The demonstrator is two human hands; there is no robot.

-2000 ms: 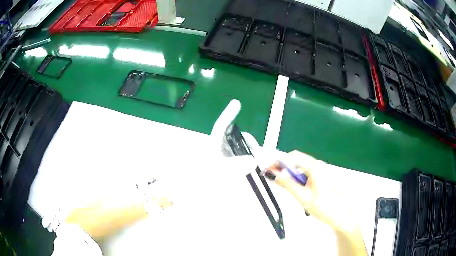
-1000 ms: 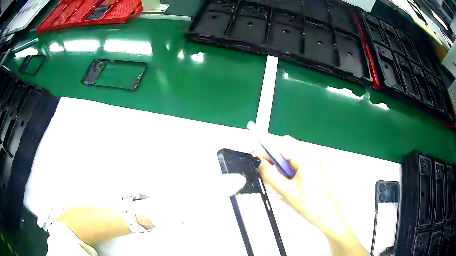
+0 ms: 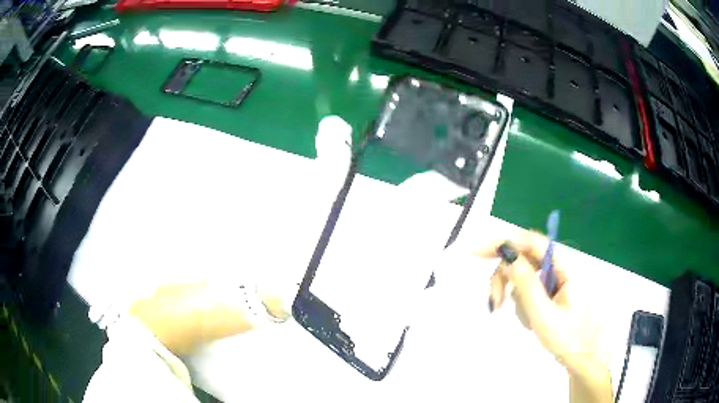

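Observation:
A black phone middle frame [image 3: 322,250] is held up, tilted, over the white work mat [image 3: 197,212] and the green surface. Its solid camera end points away from me, and its open window shows the mat behind. My left hand [image 3: 334,146], in a white glove that fades into the mat, holds the frame; its fingers show beside and behind it. My right hand [image 3: 536,291] is bare with dark nails, right of the frame and apart from it. It holds a slim purple-blue tool [image 3: 550,250], pointing up.
Two more frames lie on the green surface at left, the nearer one [image 3: 251,88] larger. Black trays stand at left [image 3: 47,173], back [image 3: 512,63] and right [image 3: 694,338]. Another frame [image 3: 646,330] lies by the right tray. A red tray edge [image 3: 205,4] shows at the back.
The held frame has been raised and turned so its broad face shows, its camera end now over the green surface. My right hand has moved right, away from the frame. The view has shifted.

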